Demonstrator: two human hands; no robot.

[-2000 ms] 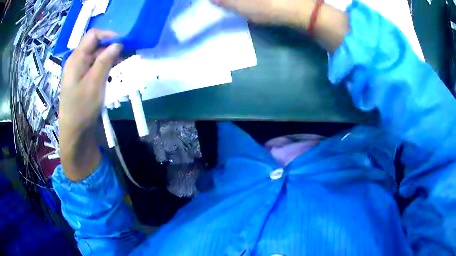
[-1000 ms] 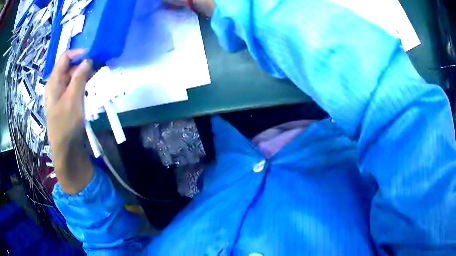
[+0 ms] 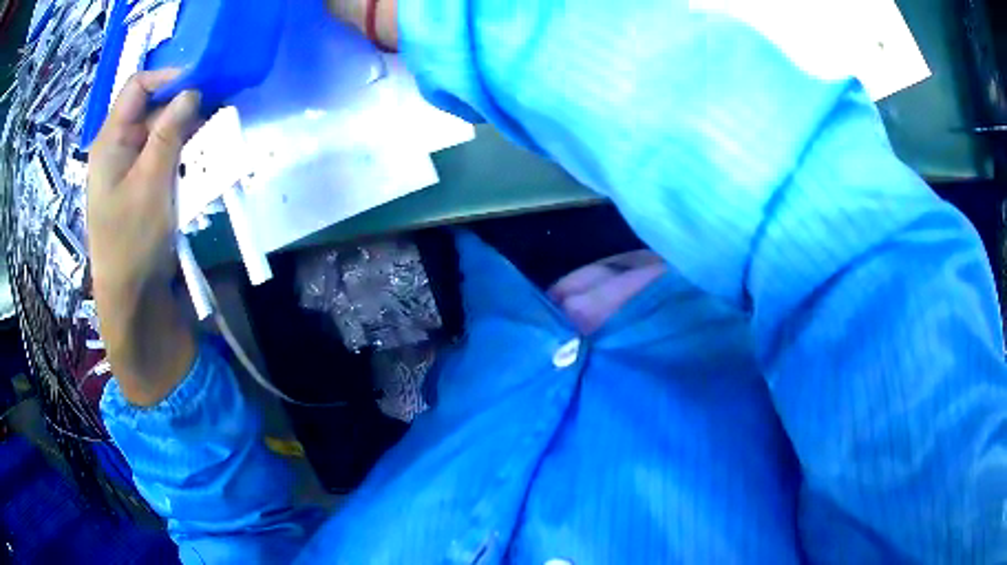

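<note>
My left hand (image 3: 138,210) is at the left, thumb and fingertips at the near edge of the blue tray (image 3: 226,50). It holds a notched white unit (image 3: 212,166) with small dark holes; the palm side of the grip is hidden. Two white strips (image 3: 247,237) hang from the unit, and a thin pale lead wire (image 3: 248,359) trails down towards my lap. My right hand is nearly all cut off by the top edge; only the wrist with a red band (image 3: 370,17) shows, and its fingers are out of the picture. Small white pieces (image 3: 138,50) lie in the tray.
White sheets (image 3: 342,182) lie on the green bench right of the unit. More white sheet (image 3: 861,44) lies at the top right, partly behind my right sleeve. A large bin heaped with white-and-dark units (image 3: 44,177) is at the far left. Shiny crinkled material (image 3: 370,298) is below the bench edge.
My right hand has moved left across the sheets and mostly out at the top, its sleeve now covering more of the bench. My left hand keeps the unit beside the tray. The view has shifted slightly.
</note>
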